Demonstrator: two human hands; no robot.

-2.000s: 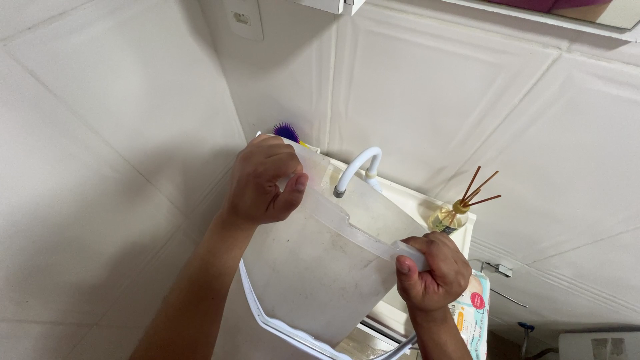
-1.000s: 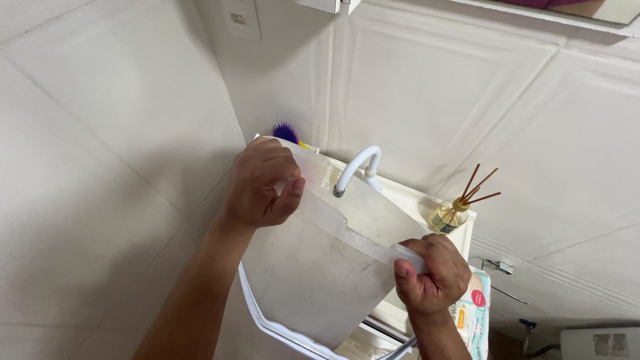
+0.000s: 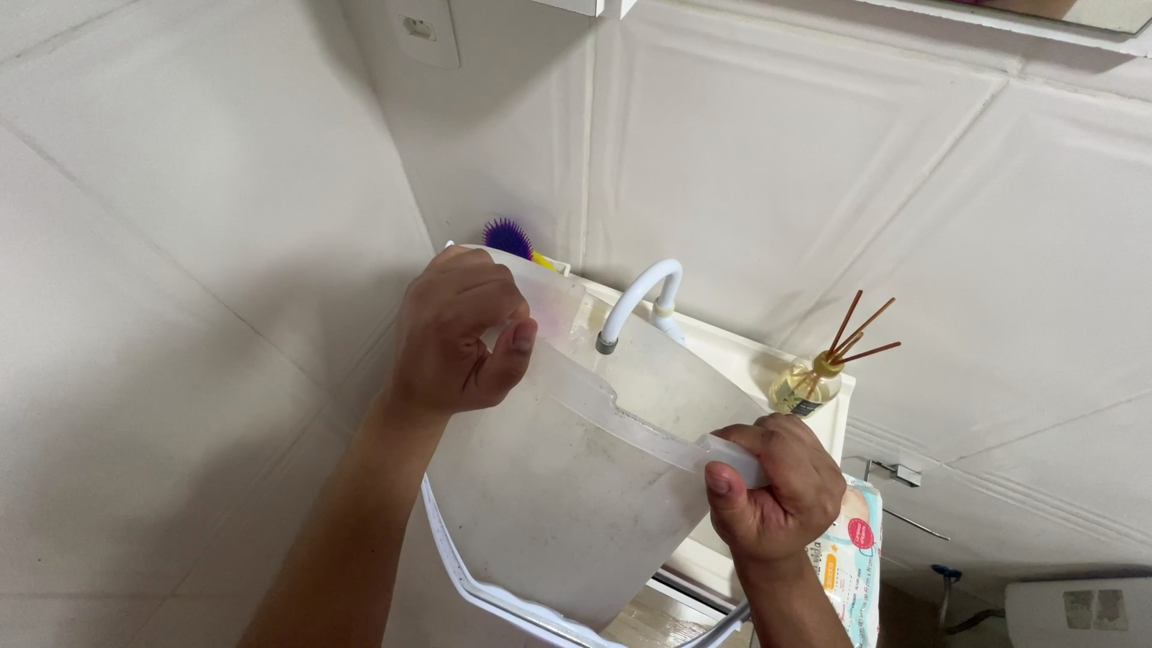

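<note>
My left hand [image 3: 468, 333] grips the upper left rim of a translucent white plastic container [image 3: 567, 495], its fingers folded over the edge. At the right end of the same rim, my right hand [image 3: 778, 486] is closed with the thumb on the near side. The container is tilted over the white sink counter [image 3: 832, 423]. A white curved faucet [image 3: 643, 292] has its spout tip at the container's opening. A white band with a wavy edge [image 3: 513, 607] hangs below the container. The inside bottom is hidden.
A reed diffuser bottle [image 3: 804, 387] stands on the counter's right corner. Behind the container is a purple-bristled hairbrush [image 3: 508, 238]. A printed plastic package [image 3: 855, 558] is beside my right wrist. A white toilet tank [image 3: 1080, 612] stands lower right; tiled walls rise left and behind.
</note>
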